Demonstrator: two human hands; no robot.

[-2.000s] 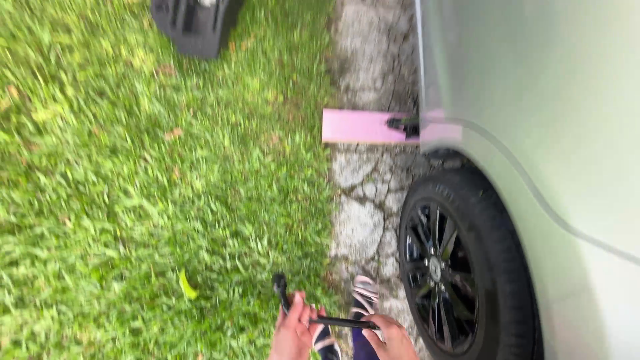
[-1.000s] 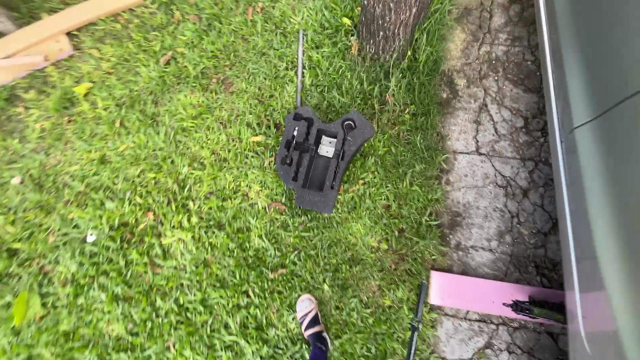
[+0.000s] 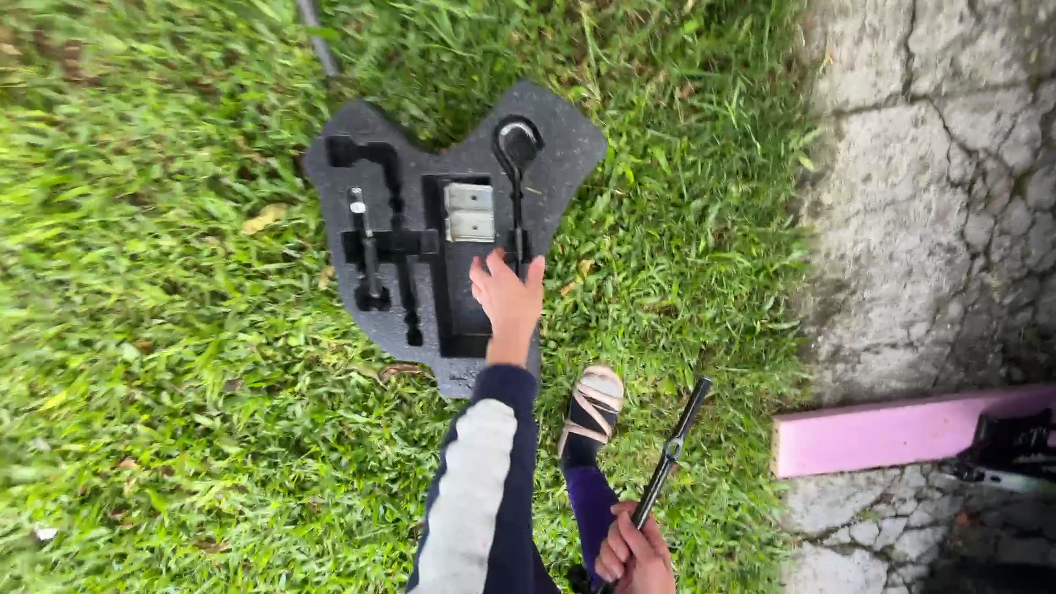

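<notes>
My left hand (image 3: 510, 305) reaches over the black foam tool tray (image 3: 379, 346), fingers apart around the lower end of a black metal rod with a rounded hook end (image 3: 517, 194); no grip shows. The rod lies in its slot. Two silvery metal plates (image 3: 469, 213) sit in the middle compartment, and a short black tool with a bright tip (image 3: 367, 247) rests in a left slot. Low in the view, my right hand (image 3: 635, 549) is closed around a black jointed metal bar (image 3: 675, 448), which slants up to the right above the grass.
A grey rod (image 3: 319, 37) lies on the grass above the tray. My sandalled foot (image 3: 596, 400) is just below the tray, near the bar. At right, a pink board (image 3: 874, 433) with a black metal object (image 3: 1015, 445) on it crosses the cracked concrete strip (image 3: 891, 313).
The view has swung from the car wheel to the tray. My left hand, on the bar with my right two seconds ago, is now over the tray; the bar remains in my right hand.
</notes>
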